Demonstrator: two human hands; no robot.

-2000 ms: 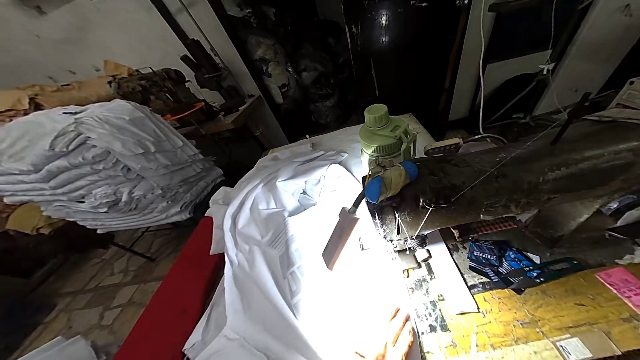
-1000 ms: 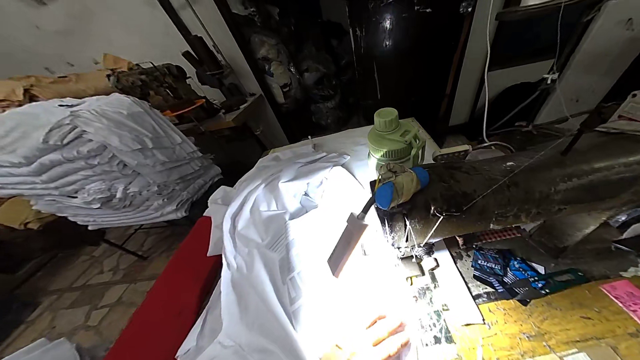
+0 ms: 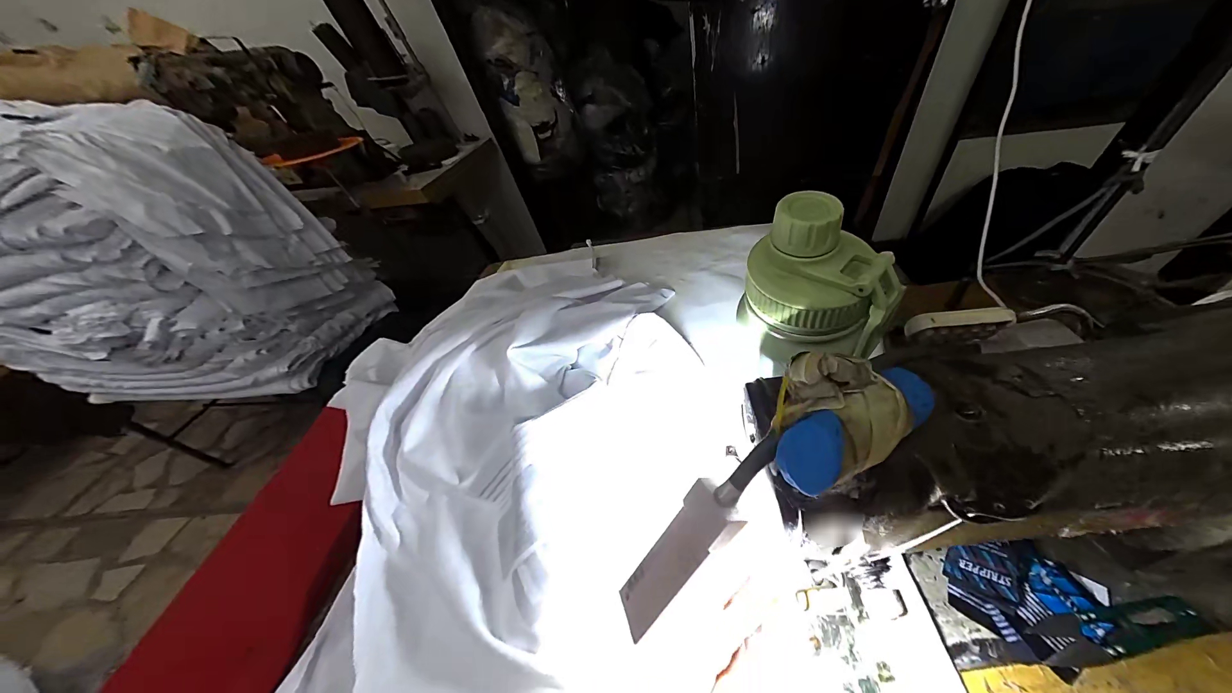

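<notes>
Strong light washes out the bottom centre, where only orange-brown edges of a hand (image 3: 736, 650) show on white fabric (image 3: 443, 481), left of the sewing machine's presser area. Whether it is my left or my right hand, and whether it grips the cloth, I cannot tell. No second hand can be made out. The crumpled fabric spreads over the table. At right lies the dark sewing machine head (image 3: 1039, 433), with blue and tan wrapping (image 3: 847, 433) at its end. From there a flat lamp or plate (image 3: 679, 558) on a dark stem hangs over the cloth.
A green bottle (image 3: 808, 279) stands behind the machine's end. Left is a high stack of white fabric pieces (image 3: 183, 250); a red surface (image 3: 250, 568) borders the table. Blue-black packets (image 3: 1020, 587) lie below the machine arm, by the yellow table edge (image 3: 1107, 669). A white cable (image 3: 1001, 164) hangs behind.
The brown fingers visible in the earlier frames at the bottom of the cloth are now mostly lost in glare. Other movement of the hand is not plain.
</notes>
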